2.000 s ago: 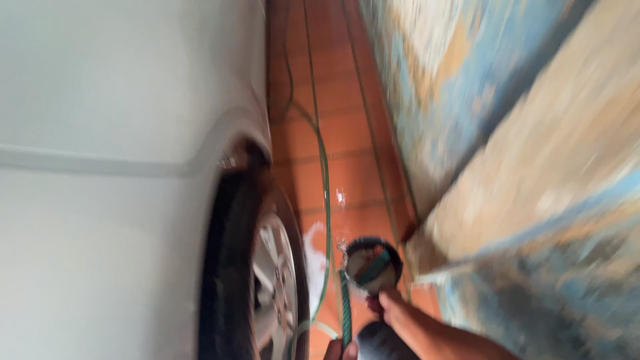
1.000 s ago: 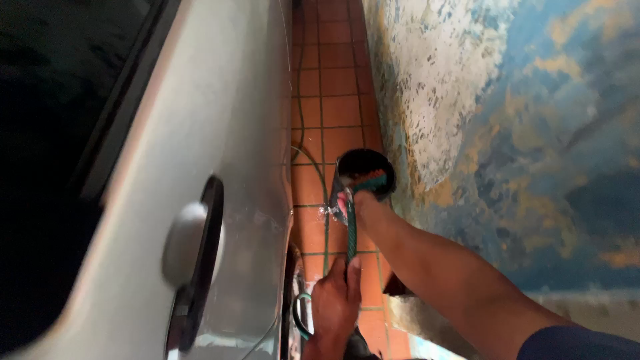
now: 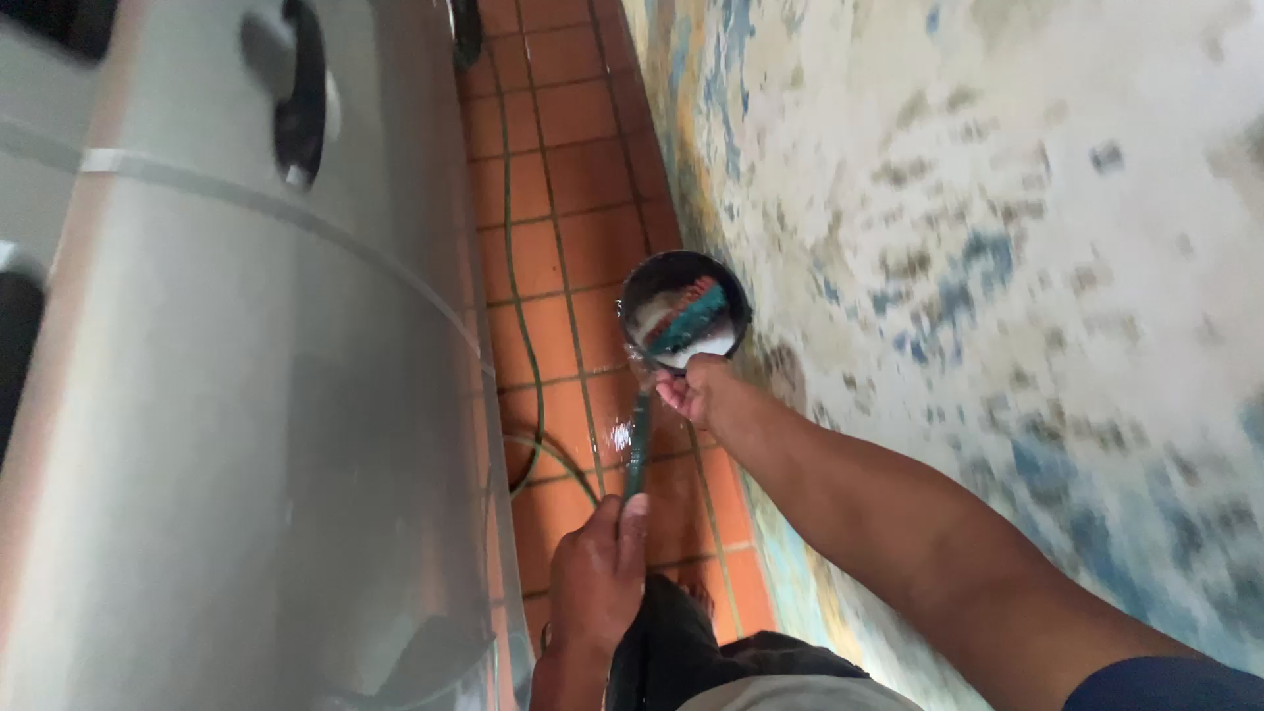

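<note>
My left hand [image 3: 597, 568] grips a green hose [image 3: 639, 444] near its end, and water runs from the hose end beside my other hand. My right hand [image 3: 694, 388] holds a round black bucket [image 3: 748, 314] by its near rim. Inside the bucket lie a brush with a teal body [image 3: 691, 321] and reddish bristles, and some whitish, foamy liquid. The hose end is just below and left of the bucket's rim. Part of my right hand's grip is hidden by the rim.
A silver car's side [image 3: 375, 444] with a black door handle [image 3: 299, 99] runs along the left. A wall with peeling paint [image 3: 938, 197] stands close on the right. Thinner green hose [image 3: 511, 227] lies along the orange floor tiles [image 3: 588, 237] between them.
The view has moved along the car, from the wheel to the door panels. Both hands still hold the hose and the bucket.
</note>
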